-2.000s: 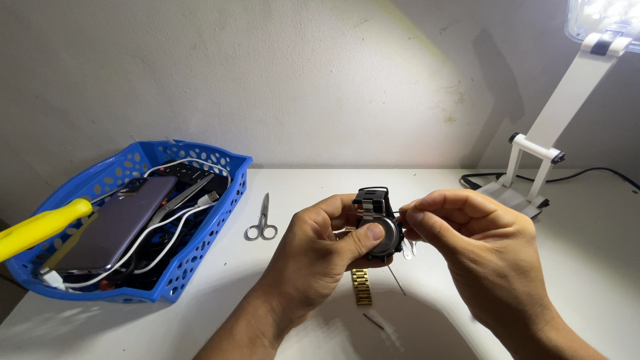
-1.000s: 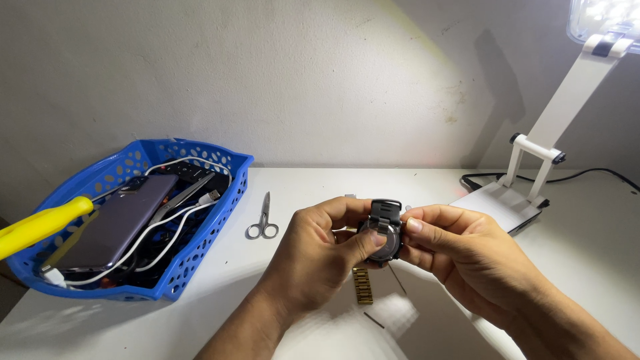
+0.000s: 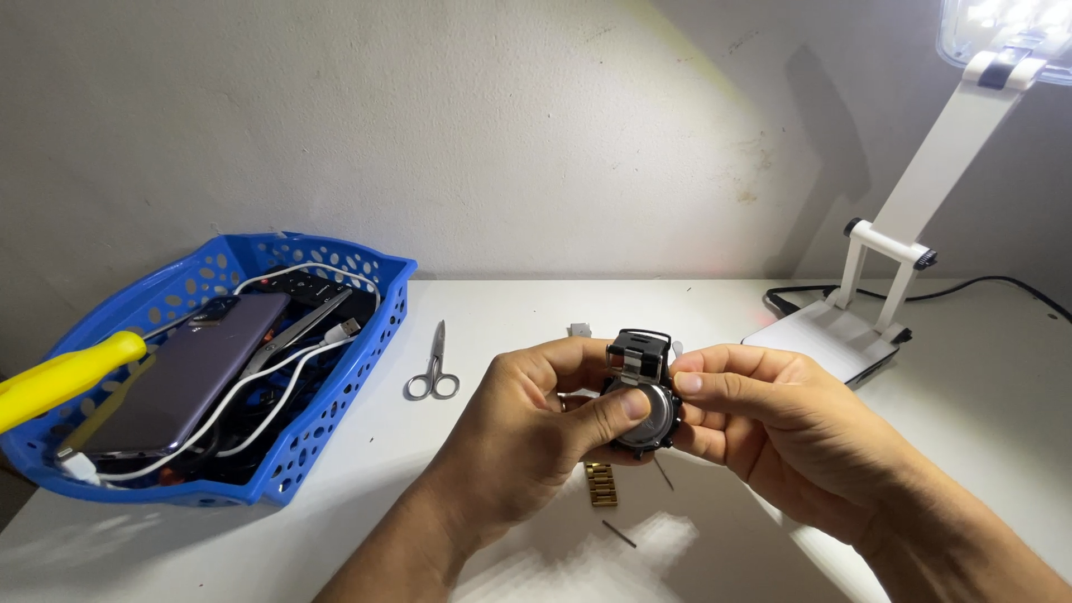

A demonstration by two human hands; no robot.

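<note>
A black wristwatch [image 3: 651,417] is held with its round metal case back facing me. My left hand [image 3: 548,427] grips it, the thumb pressed on the case back. Above the case stands the folded black strap with a metal buckle [image 3: 641,362]. The fingertips of my right hand [image 3: 754,406] are at the right side of the watch by the strap end, pinched together; whether they hold something small cannot be seen. Under the hands lie a gold metal bracelet piece [image 3: 601,486] and two thin dark pins, one [image 3: 619,533] nearer to me.
Small scissors [image 3: 434,368] lie left of my hands. A blue plastic basket [image 3: 285,469] at the left holds a phone [image 3: 180,377], cables, more scissors and a yellow-handled tool [image 3: 71,381]. A white lamp [image 3: 955,159] stands at the right, its black cord behind it. A small pale object [image 3: 579,330] lies behind my left hand.
Since two seconds ago the watch has been tilted in my left hand, and my right fingers have shifted from above the strap's right side to lower, against the watch.
</note>
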